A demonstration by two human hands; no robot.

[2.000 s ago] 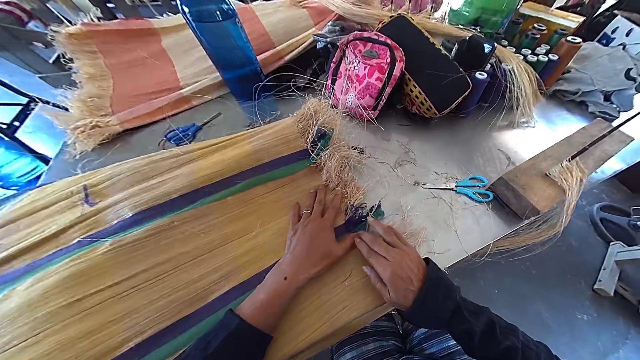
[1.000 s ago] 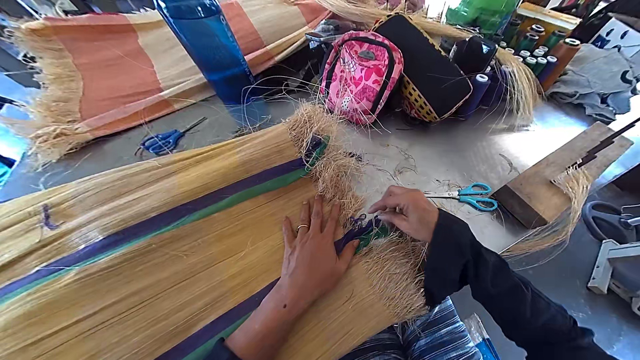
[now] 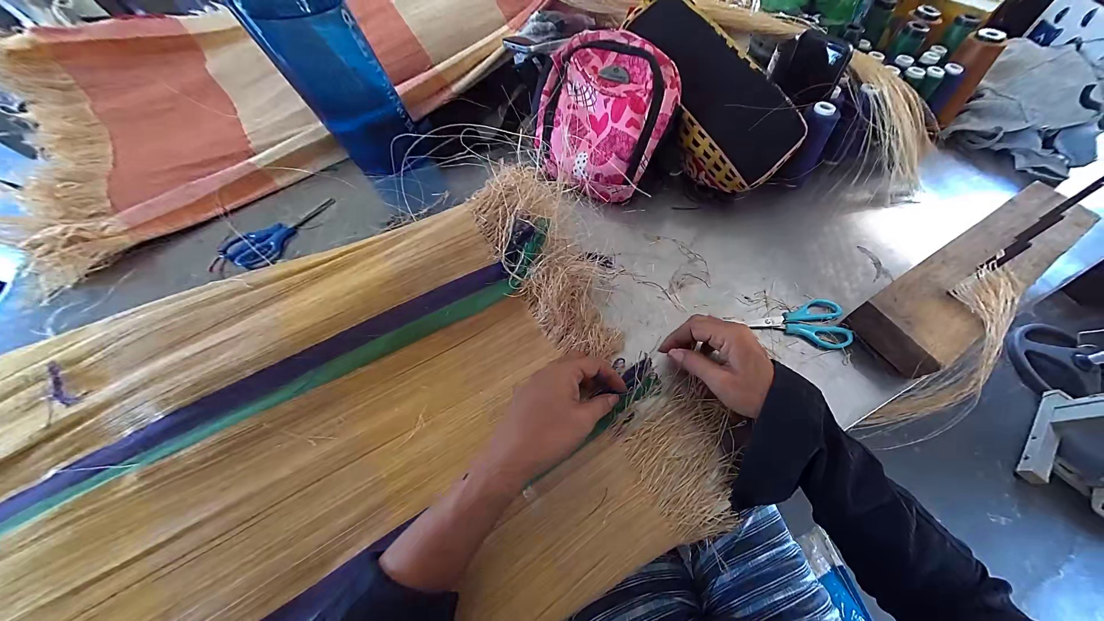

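Observation:
A bundle of long straw-coloured fibres [image 3: 362, 388] with purple and green bands lies across the table, its frayed, knotted end [image 3: 681, 457] toward the right. My left hand [image 3: 565, 401] rests on it and pinches the purple and green strands [image 3: 636, 379] near that end between thumb and fingertips. Just right of those strands, my right hand [image 3: 724, 358] has its thumb and index finger together over the fringe; whether a thin fibre is between them cannot be told. Light-blue-handled scissors [image 3: 806, 323] lie on the table beyond my right hand.
Blue-handled snips [image 3: 263, 244] lie behind the fibres, near a blue water bottle [image 3: 332, 82] and a striped fringed cloth [image 3: 155, 112]. A pink pouch [image 3: 608, 112], a black case [image 3: 724, 86] and thread spools [image 3: 970, 73] stand at the back. A wooden block [image 3: 975, 285] sits at the right edge.
My left hand has gone from lying flat with spread fingers to pinching the coloured strands. My right hand has moved slightly right of them.

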